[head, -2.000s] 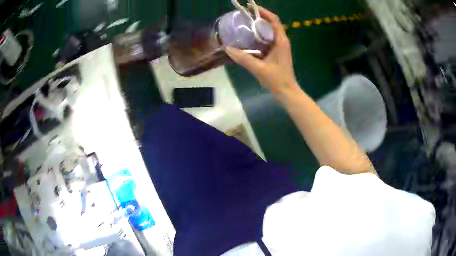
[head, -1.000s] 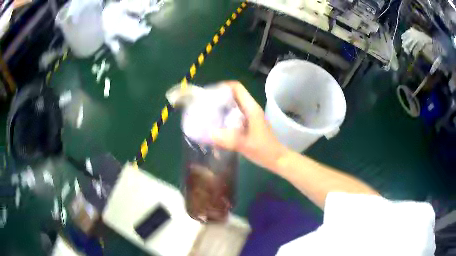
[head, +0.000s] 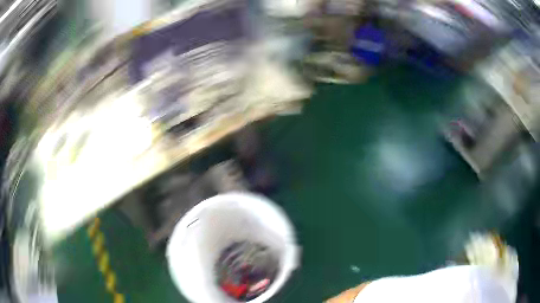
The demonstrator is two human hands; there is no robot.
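The frame is blurred. Neither hand shows. A white sleeve (head: pixel 438 288) and a small strip of bare forearm show at the bottom edge, right of the middle; the hand beyond is cut off. The drinking bottle is out of the picture. Nearest in front of me is a white round bin (head: pixel 177 251) on the green floor, seen from above, with dark scraps and something red inside.
A long pale work table (head: pixel 100 171) with blurred items stands at the left. Green floor (head: pixel 349 195) spreads to the right of the bin. Yellow-black tape (head: pixel 103 260) runs at the lower left. A blue object (head: pixel 368 44) is at the top. A grey box-like thing (head: pixel 494 139) stands at the right.
The view has swung away from the seat and phone to the floor and another table. The right hand with the bottle has left the picture. The white bin now shows lower and further left.
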